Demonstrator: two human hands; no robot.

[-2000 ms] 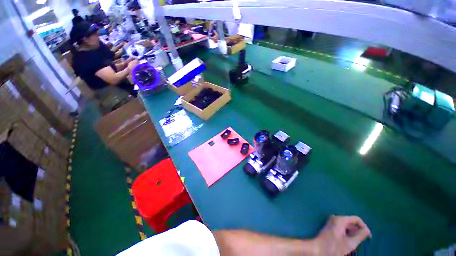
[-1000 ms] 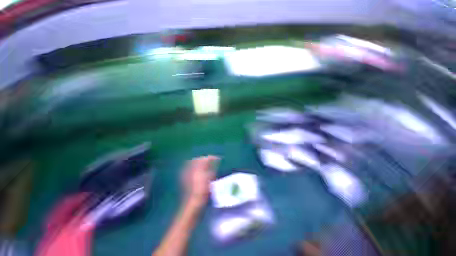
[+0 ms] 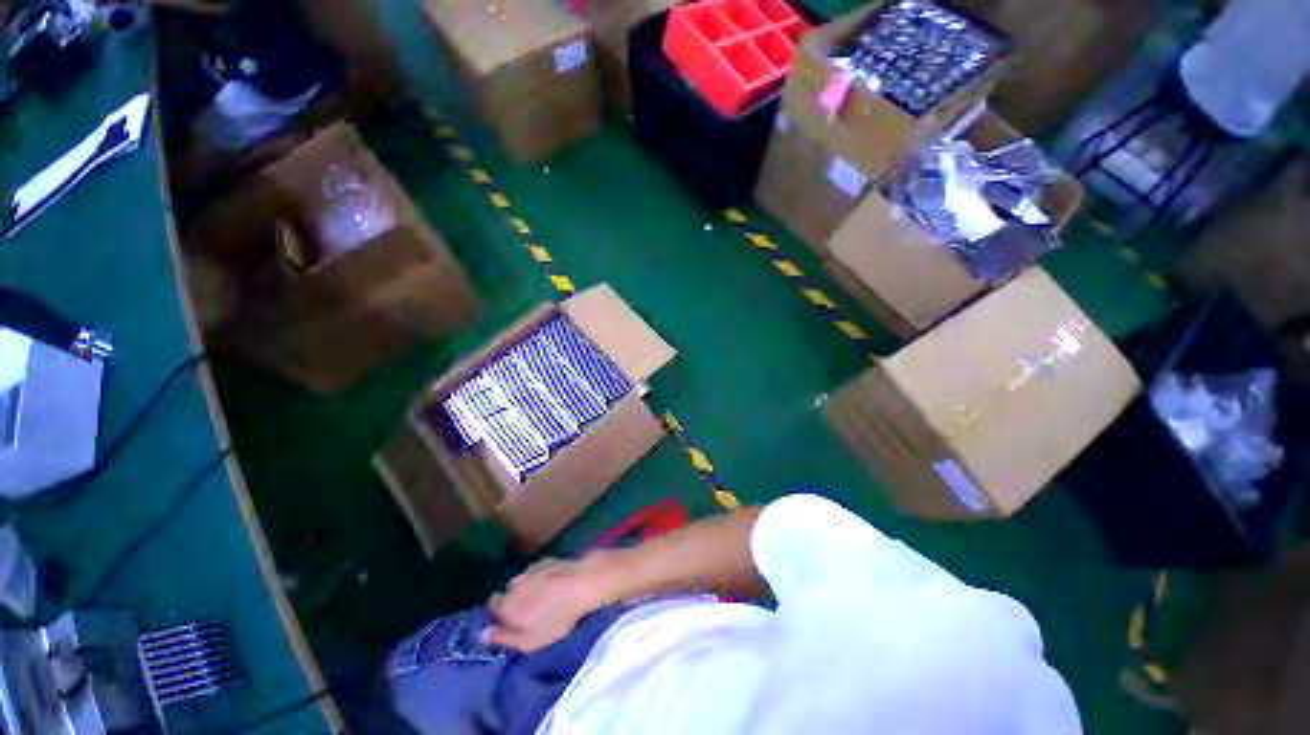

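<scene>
My right hand [image 3: 539, 603] lies low over my thigh in blue jeans, its forearm coming from a white sleeve on the right. Its fingers look curled, and I cannot tell whether anything is in them. My left hand is out of the picture. An open carton [image 3: 582, 467] stands on the floor just beyond my right hand, with striped silver parts [image 3: 532, 395] in it. At the lower left, on the green bench [image 3: 144, 316], are a silver-grey metal fixture [image 3: 86, 668] and a ribbed silver piece [image 3: 187, 661].
A pale grey box-shaped device [image 3: 43, 417] and dark cables are on the bench. Its edge runs down the left. On the floor are another open carton [image 3: 417, 295], a closed carton [image 3: 1006, 388], red divided trays [image 3: 733, 50], a red stool partly hidden behind my arm [image 3: 642, 523], and taped aisle lines.
The view has swung right, from the bench to the floor and cartons. My left hand, earlier beside the white block with the green disc, is out of view. My right hand now shows at my thigh.
</scene>
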